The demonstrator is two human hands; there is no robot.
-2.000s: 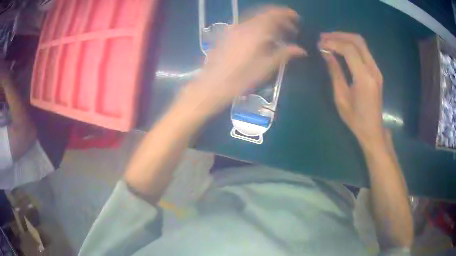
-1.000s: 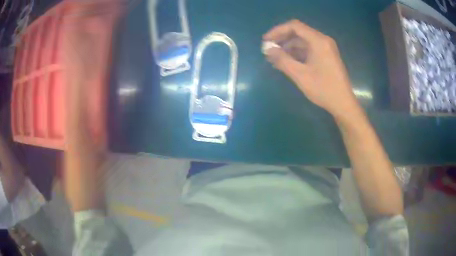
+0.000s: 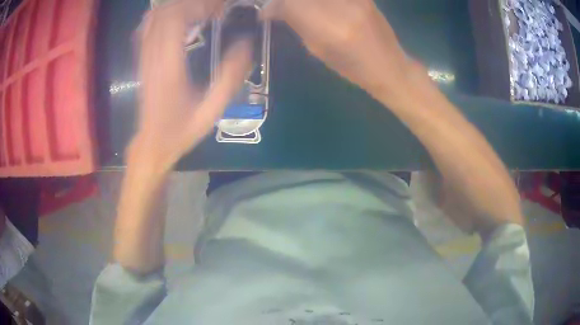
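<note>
A loop housing with a blue band and a thin foot loop lies on the dark-green bench, its rounded end toward me. My left hand is blurred and lies over the left side and upper part of its loop, thumb across the opening. My right hand is blurred at the top edge, by the loop's far end. Its fingertips are partly cut off, and no white part shows in them. Part of another pale housing shows behind my left hand. Whether either hand grips the housing cannot be told.
A salmon-red ribbed tray stands at the left. An open box of small white parts stands at the right. The bench's near edge runs in front of my body. Part of another person's sleeve shows at the lower left.
My left hand has come from the red tray onto the housing. My right hand has moved up and left to the loop's far end. The bench things appear shifted left and up.
</note>
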